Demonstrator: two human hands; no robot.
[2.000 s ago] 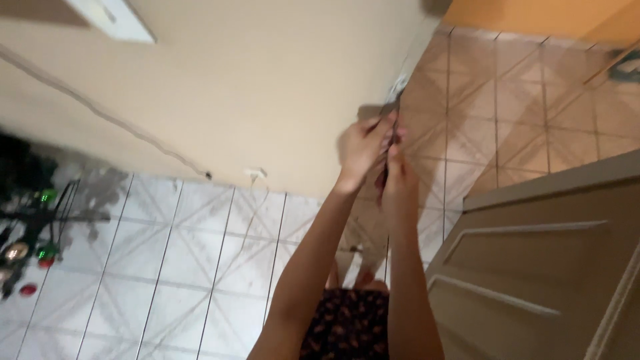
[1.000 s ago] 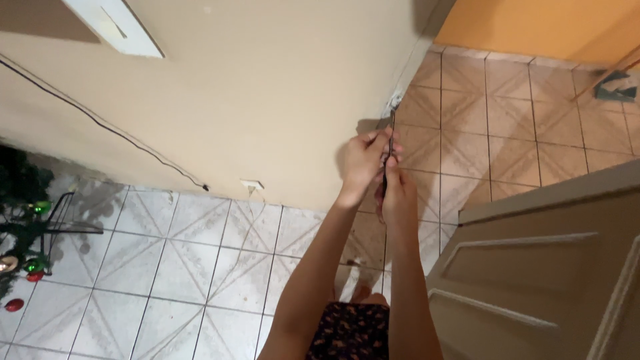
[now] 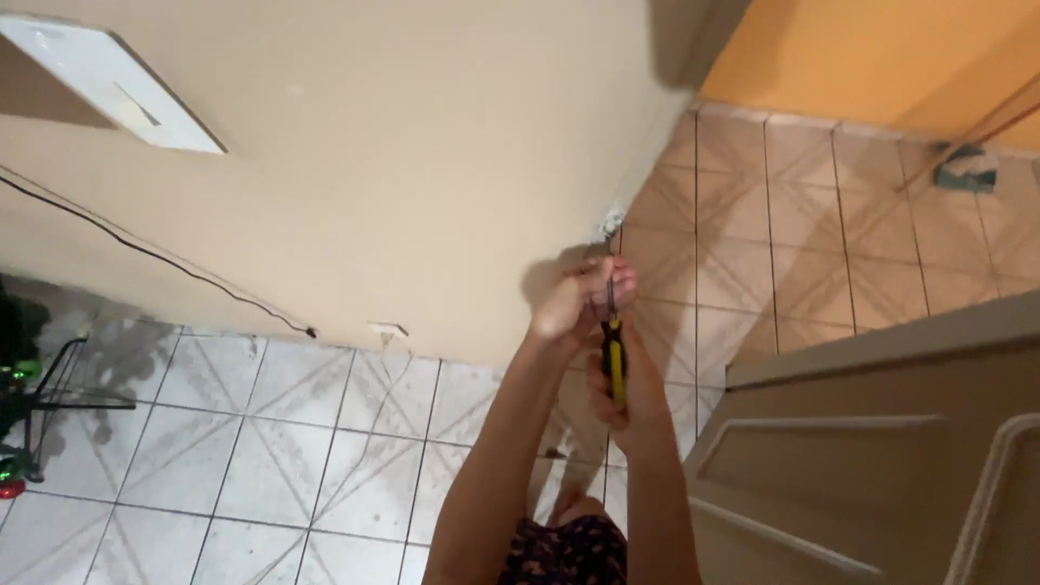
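Observation:
A screwdriver (image 3: 615, 366) with a yellow and black handle points up toward a damaged, whitish patch (image 3: 610, 221) on the edge of the beige wall. My right hand (image 3: 630, 382) grips its handle. Ahead of it, my left hand (image 3: 589, 296) is closed around the metal shaft, close to the wall. The tip reaches the patch's lower side; whether it touches anything there is too small to tell.
A panelled door (image 3: 845, 455) stands at the lower right. On the left are a black cable (image 3: 154, 253), a wall outlet (image 3: 388, 329), a white panel (image 3: 114, 81) and a decorated tree's metal stand (image 3: 81, 405). A dustpan-like object (image 3: 965, 169) lies far right.
The yellow and black handle now shows plainly, where my right hand covered most of it before. Both hands stay below the damaged patch.

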